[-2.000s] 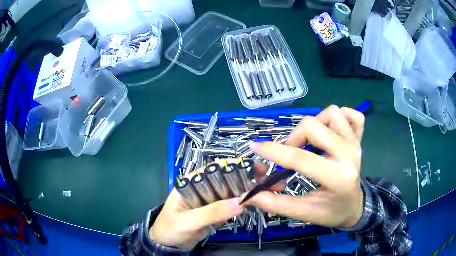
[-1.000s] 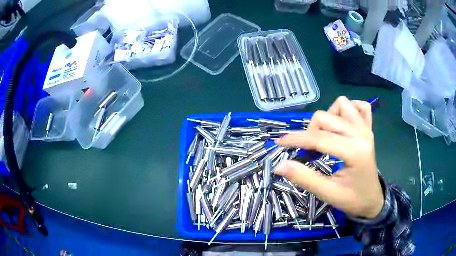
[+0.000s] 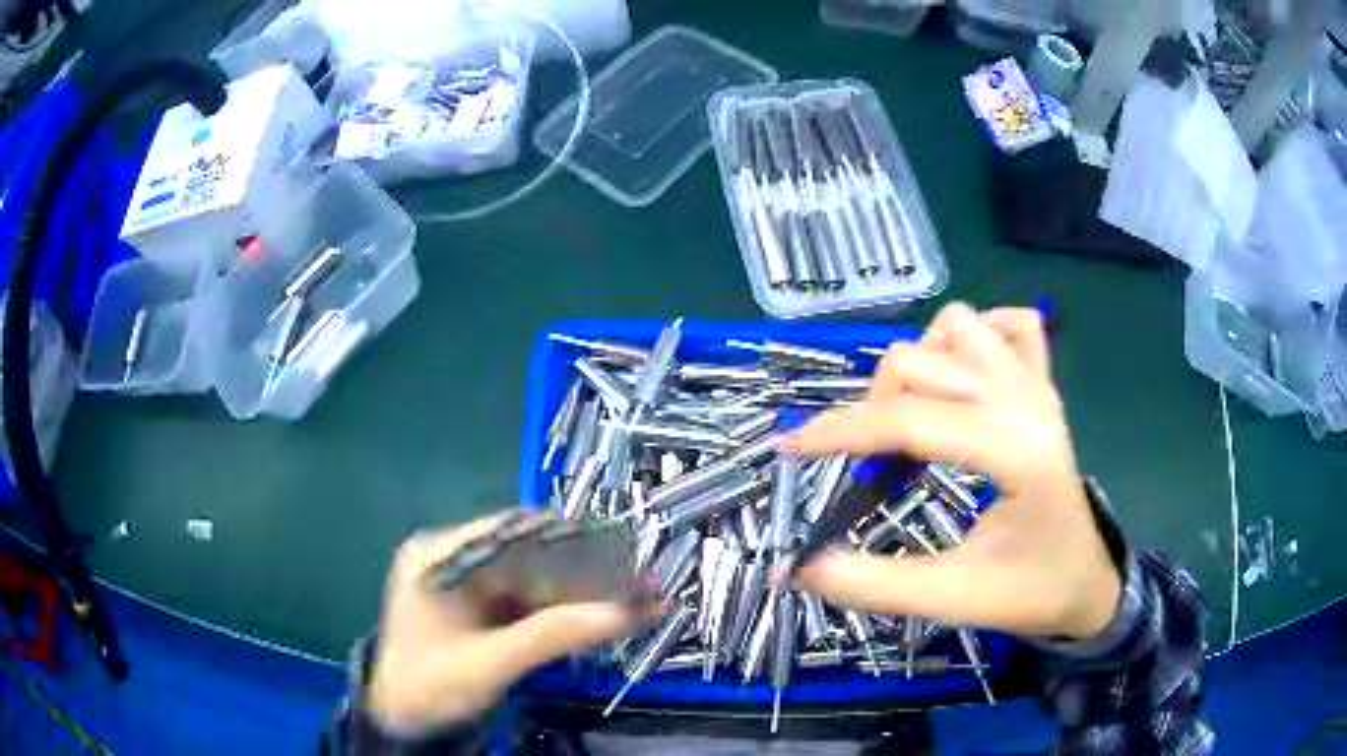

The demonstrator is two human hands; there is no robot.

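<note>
My left hand (image 3: 458,635), blurred, is at the lower left of the blue parts bin (image 3: 535,458). It holds a row of several metal cylinders (image 3: 554,558) side by side. Their ends are too blurred to read. My right hand (image 3: 975,502) is over the bin's right part and holds a slim dark marker pen or similar tool (image 3: 857,505), its point slanting down to the left near the thumb tip. A blue end shows behind the knuckles. Loose metal cylinders (image 3: 709,495) with thin rods are heaped in the bin, partly hidden by both hands.
A clear packing box (image 3: 926,281) with cylinders in rows stands beyond the bin, a clear lid (image 3: 650,118) to its left. Open clear boxes (image 3: 377,281) and a white carton (image 3: 214,163) are at left. Foam sheets (image 3: 1182,170), a black cloth or pouch (image 3: 1071,207) and a printed packet (image 3: 1008,107) are upper right.
My left hand, holding cylinders two seconds ago and out of view one second ago, is back at lower left with cylinders. The dark tool now points down between my right thumb and fingers.
</note>
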